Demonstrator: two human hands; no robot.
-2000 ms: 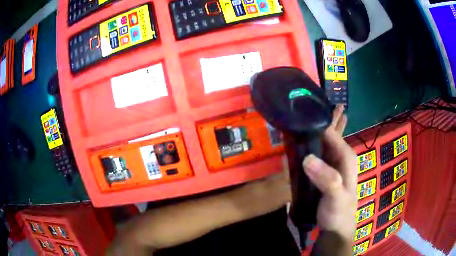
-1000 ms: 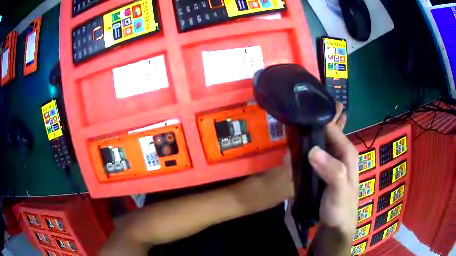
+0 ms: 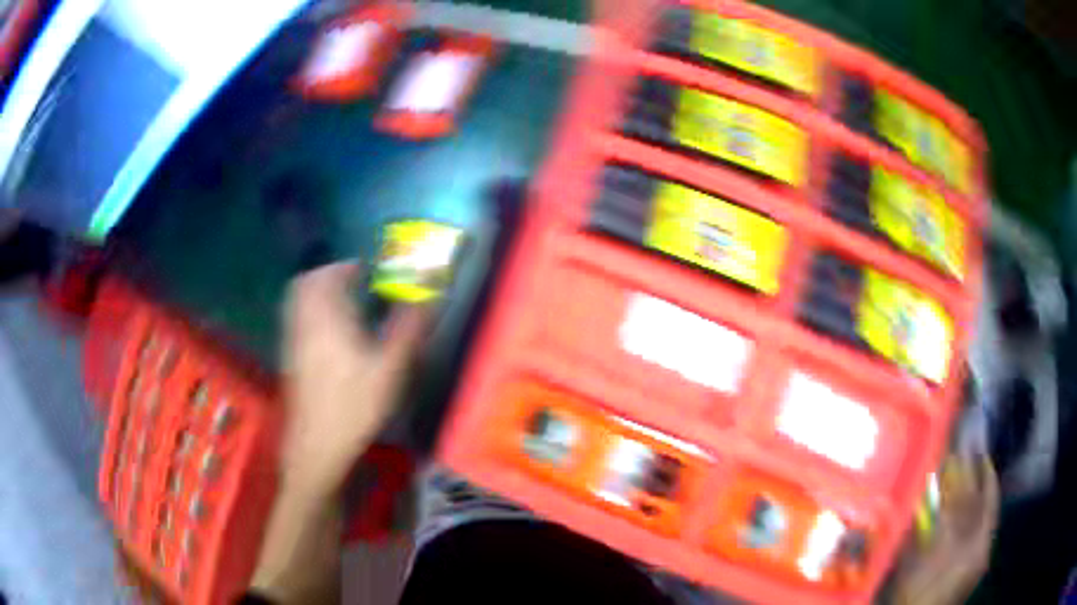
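The red-orange phone tray (image 3: 774,343) fills the centre and right, tilted and blurred. Its upper pockets hold phones front up, such as this yellow-screened phone (image 3: 715,236). One row holds white label slips (image 3: 685,342) and the near row holds orange phone backs (image 3: 591,455). My left hand (image 3: 348,366) is left of the tray, its fingers around the lower end of a yellow-screened phone (image 3: 416,259). My right hand (image 3: 954,532) is at the tray's right edge, beside a small yellow patch; its grip is blurred and partly hidden.
Two orange phones with white labels (image 3: 437,85) lie on the green bench (image 3: 254,266) at upper left. A bright monitor (image 3: 201,41) stands at far left. A red tray stack (image 3: 183,449) is below it. A pale mat (image 3: 1039,254) shows at right.
The view has swung left, and the tray appears further right. My right hand no longer shows the scanner and is at the tray's right side. My left hand has come to the left phone.
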